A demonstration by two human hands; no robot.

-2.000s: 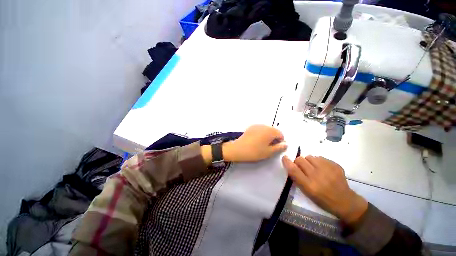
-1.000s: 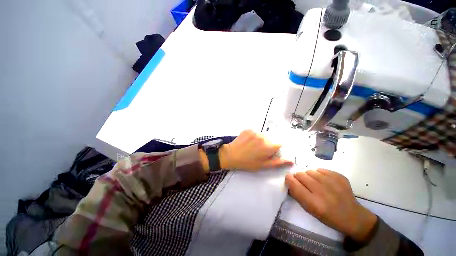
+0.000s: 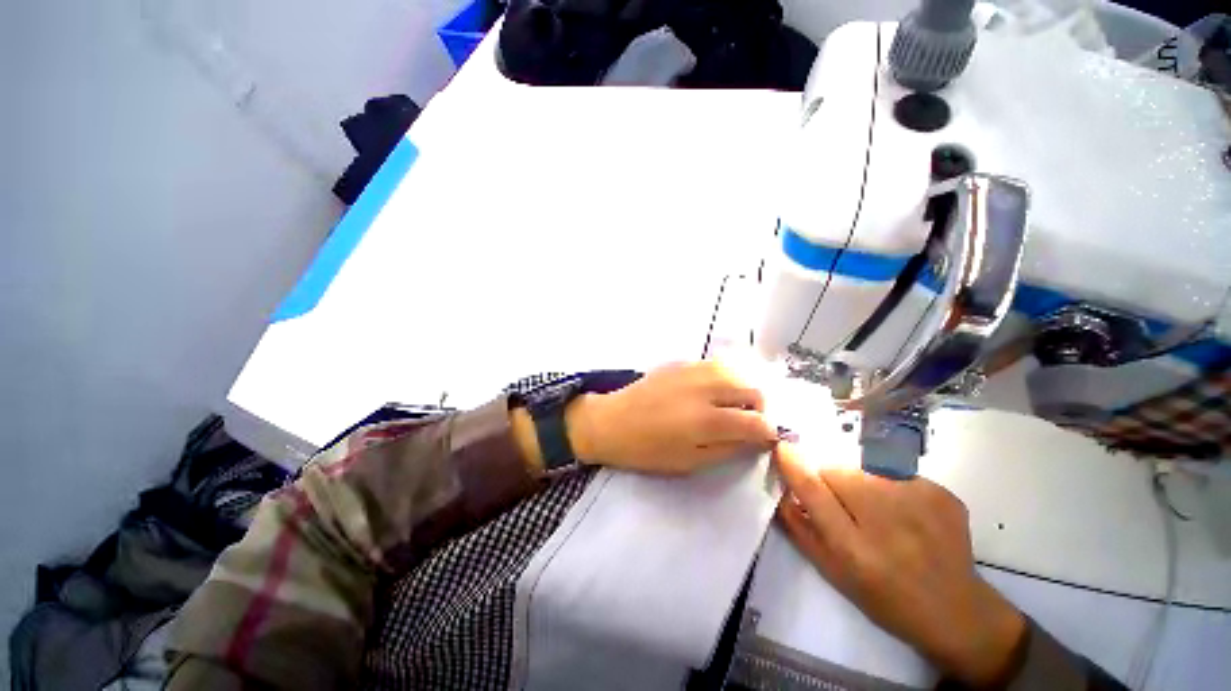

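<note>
The white fabric (image 3: 641, 574) lies over the table's front edge, joined to the fine-check fabric (image 3: 452, 594) on its left. My left hand (image 3: 675, 419) lies on the upper end of the white fabric, thumb and forefinger together at its right edge. My right hand (image 3: 878, 547) touches the same edge with its fingertips, just below the left fingertips. Both hold the fabric edge in front of the sewing machine head (image 3: 864, 176). The presser foot area is washed out by glare, so the needle cannot be made out. Navy fabric shows behind my left wrist.
A black fabric heap (image 3: 581, 41) lies at the back of the table (image 3: 567, 203). A blue crate (image 3: 466, 30) stands behind it. Dark and grey pieces (image 3: 135, 574) are heaped at the left by the wall. Brown checked cloth (image 3: 1174, 412) hangs at the machine's right. A measuring scale (image 3: 797, 671) shows at the front edge.
The view has moved closer to the machine. My fingertips have come together at the fabric edge, my right hand now nearer the machine head. The dark strip along the edge is less visible than at first.
</note>
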